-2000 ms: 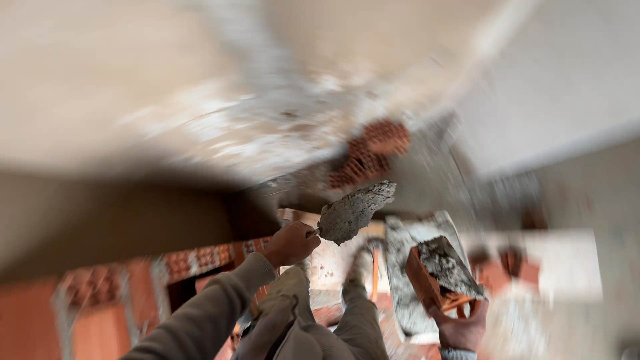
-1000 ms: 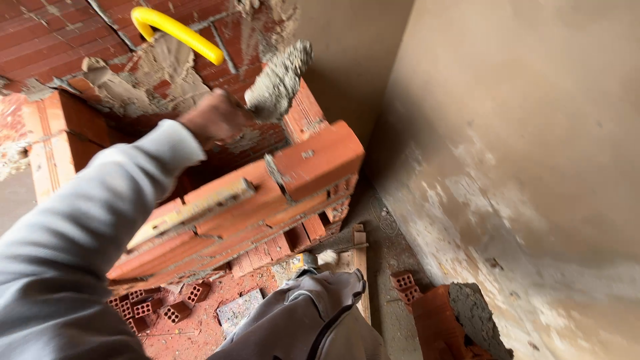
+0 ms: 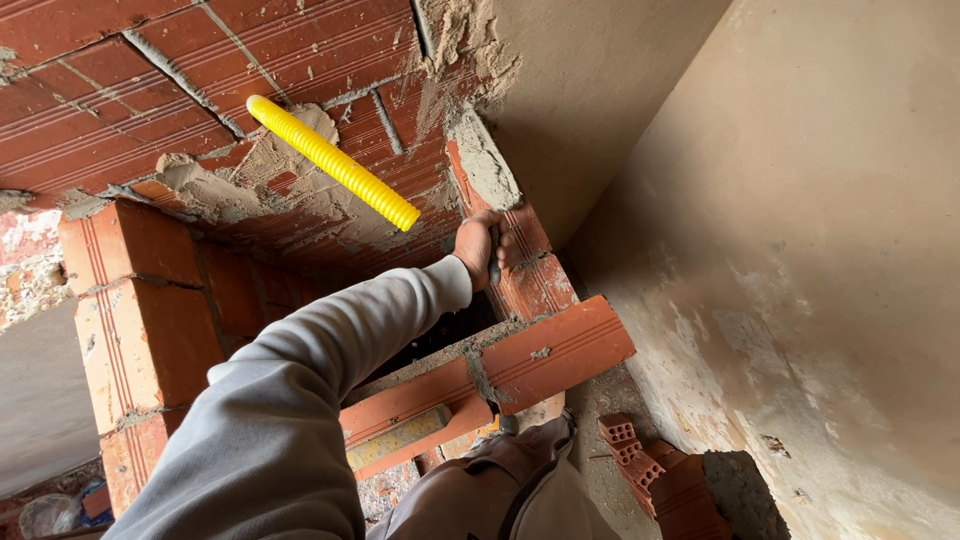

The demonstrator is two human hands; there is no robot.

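Note:
My left hand [image 3: 480,247], in a grey sleeve, is closed on the handle of a trowel [image 3: 494,259] at the inner side of a low hollow-brick wall. Wet grey mortar [image 3: 487,161] lies beyond my fingers on the brick at the far end, against the back wall; the trowel's blade cannot be made out from it. A brick [image 3: 686,499] with mortar [image 3: 742,491] on its end shows at the lower right edge. My right hand is out of view, so its hold on that brick cannot be seen.
A yellow corrugated conduit [image 3: 334,161] juts from the brick back wall [image 3: 180,82]. A brick pier [image 3: 135,315] stands left. A yellow level-like bar [image 3: 397,435] lies along the front bricks [image 3: 555,352]. Broken hollow bricks [image 3: 630,457] lie on the floor beside the plastered wall [image 3: 787,262].
The view has swung from the floor to the brickwork. My left hand, with the mortar-loaded trowel raised a second ago, is now down at the side wall. My right hand, seen earlier holding a brick, has left view.

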